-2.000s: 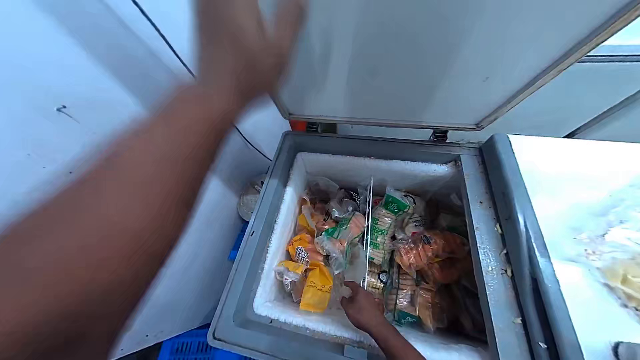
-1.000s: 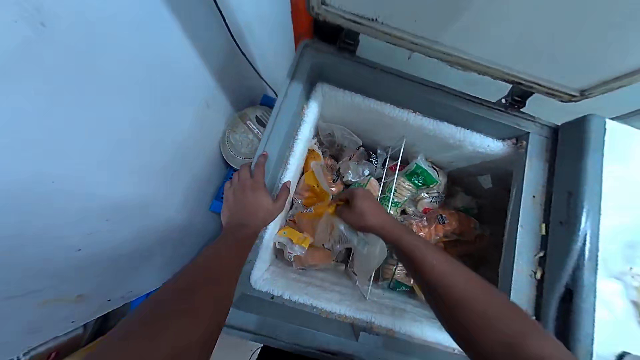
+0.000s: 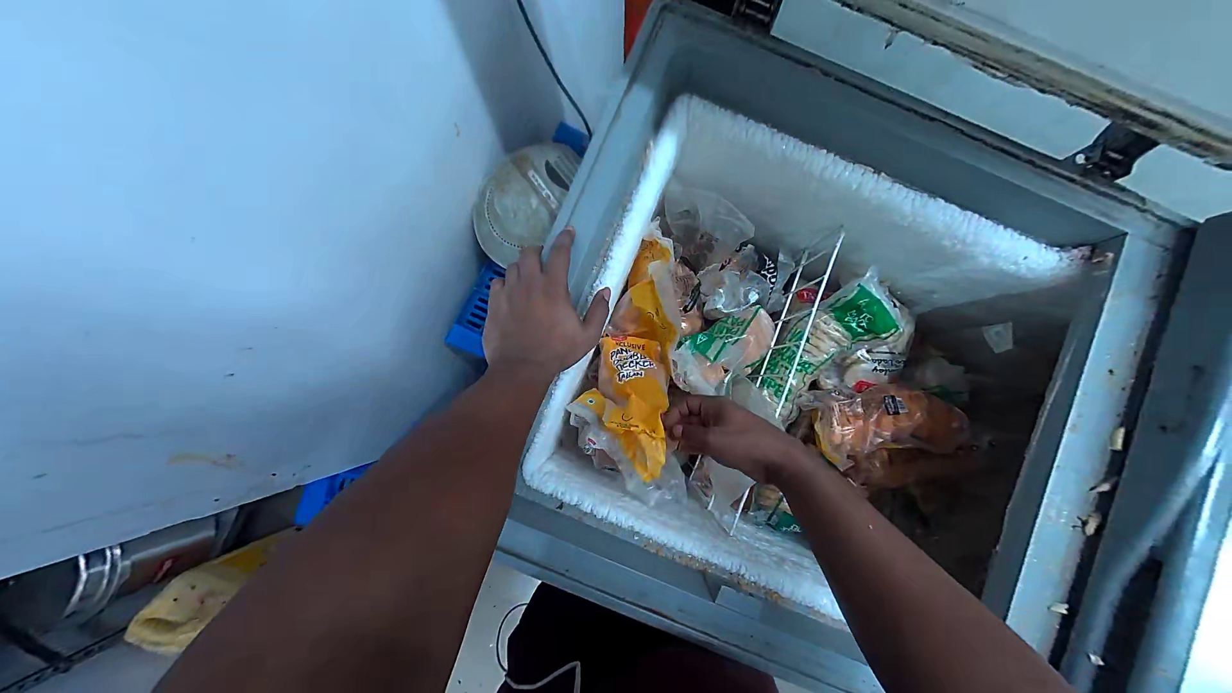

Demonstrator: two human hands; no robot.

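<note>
My left hand (image 3: 541,313) rests with fingers spread on the left rim of an open chest freezer (image 3: 616,125). Inside the frosted tub, my right hand (image 3: 707,428) is at the right edge of a yellow printed plastic food bag (image 3: 632,371); its fingertips are partly hidden, so a grip on the bag cannot be made out. Beside it lie a green-and-white bag (image 3: 727,342) and a clear bag (image 3: 707,226). A white wire divider (image 3: 804,322) stands in the middle. Right of it are a green-printed bag of pale food (image 3: 837,332) and clear bags of orange-brown food (image 3: 890,419).
Frost (image 3: 847,183) lines the freezer walls. The raised lid (image 3: 1107,58) is at the upper right. A pale round plastic object (image 3: 520,204) and a blue crate (image 3: 474,313) sit between wall and freezer. A yellow cloth (image 3: 207,587) lies at lower left.
My left hand has come down from the air onto the freezer's left rim. Among the bags, my right hand has shifted, and the yellow bag now lies stretched along the left side. The view has moved closer.
</note>
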